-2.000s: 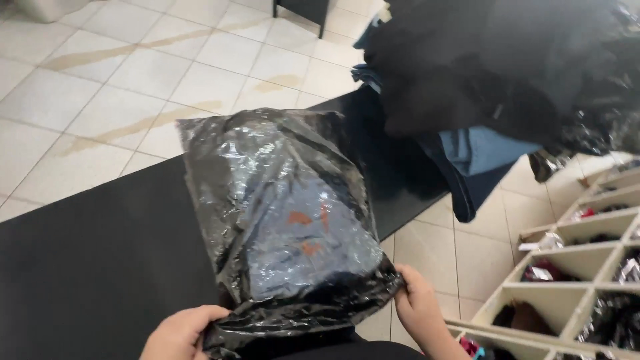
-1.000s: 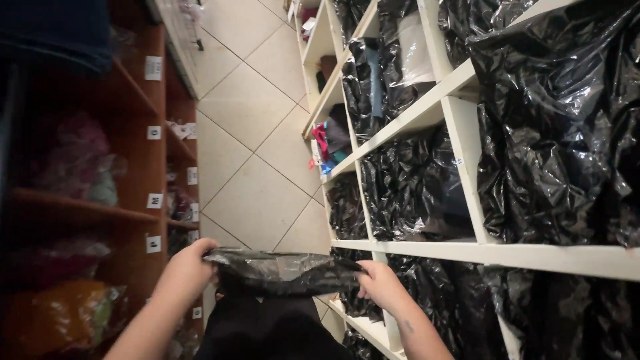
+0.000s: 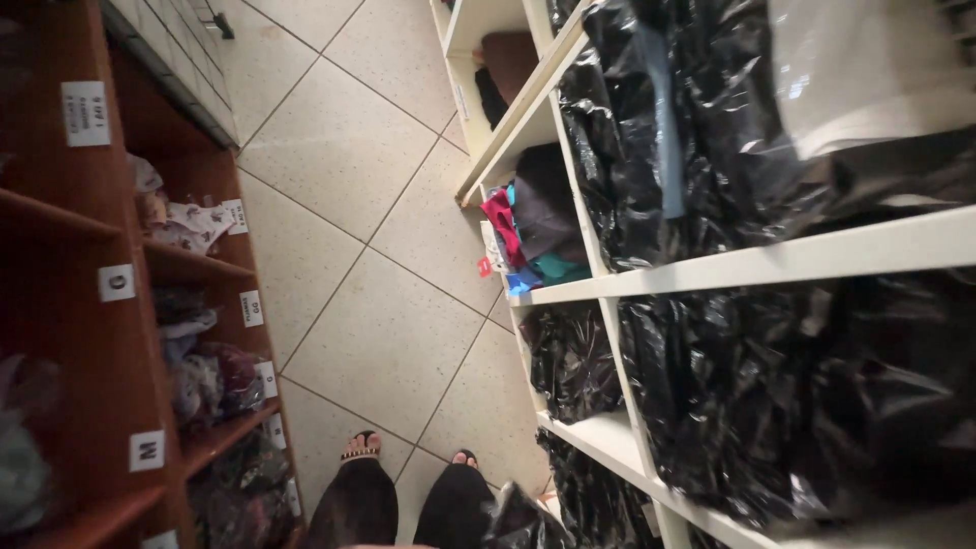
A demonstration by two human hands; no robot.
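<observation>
Neither of my hands shows clearly; only a thin sliver of skin lies along the bottom edge, and which hand or arm it belongs to I cannot tell. Close to that edge, by my right leg, is a piece of black plastic; whether a hand holds it is hidden. Black plastic-wrapped bundles fill compartments of the white shelving on the right. One upper compartment there has a blue strip and a pale bundle. Folded dark clothing rests beside red and teal fabric.
Brown wooden shelving with size labels and bagged garments stands on the left. Between the shelves runs a tiled floor, where my sandaled feet stand. A white grid panel is at the upper left.
Both hands, seen a second ago holding a black plastic bag by its ends, have dropped out of clear view. Two seconds ago the view was over a black table.
</observation>
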